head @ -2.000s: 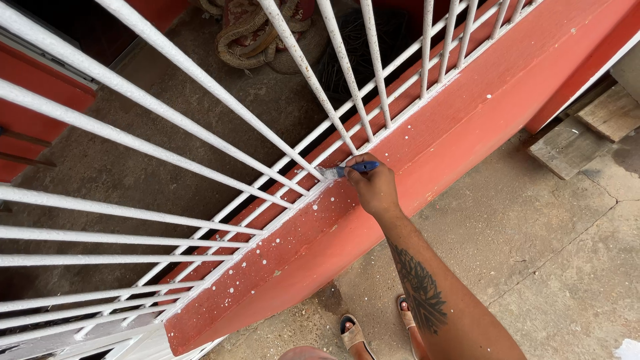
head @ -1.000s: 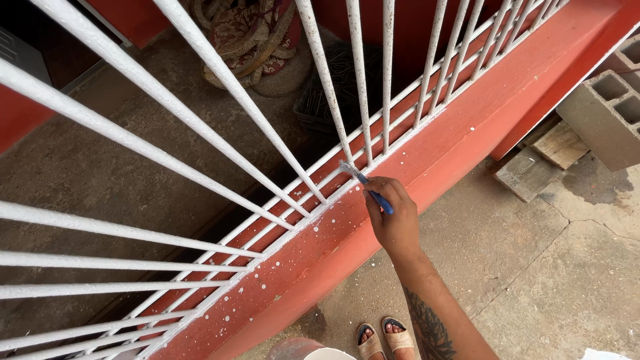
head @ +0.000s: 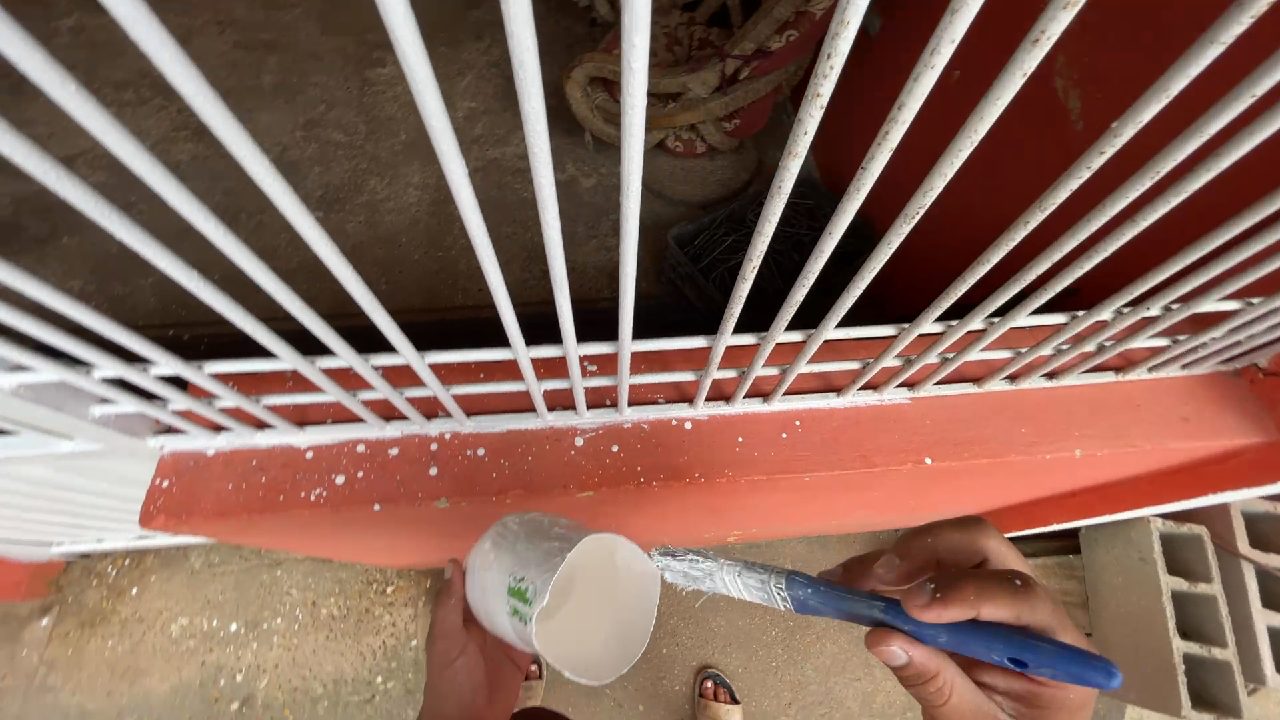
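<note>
My left hand point(head: 465, 650) holds a whitish plastic cup point(head: 505, 580) with a green mark, tilted so that its pale inside shows. My right hand point(head: 975, 610) grips the blue handle of a paintbrush point(head: 850, 600). The paint-coated bristles are at the cup's rim; whether they touch it cannot be told. Beyond both hands stands a metal railing point(head: 625, 230). Its left bars are white, while those on the right show rusty specks. White drops dot the red ledge point(head: 520, 455) beneath the railing.
Hollow concrete blocks point(head: 1160, 610) stand at the lower right, beside the red wall. My sandalled feet point(head: 718, 695) are on the concrete floor point(head: 250, 620). Behind the bars lie a coiled rope point(head: 690, 90) and a dark crate point(head: 740, 250).
My right hand has drawn the brush back from the foot of the bars to the cup. My left hand has come into view, holding the cup. The view has turned and moved closer.
</note>
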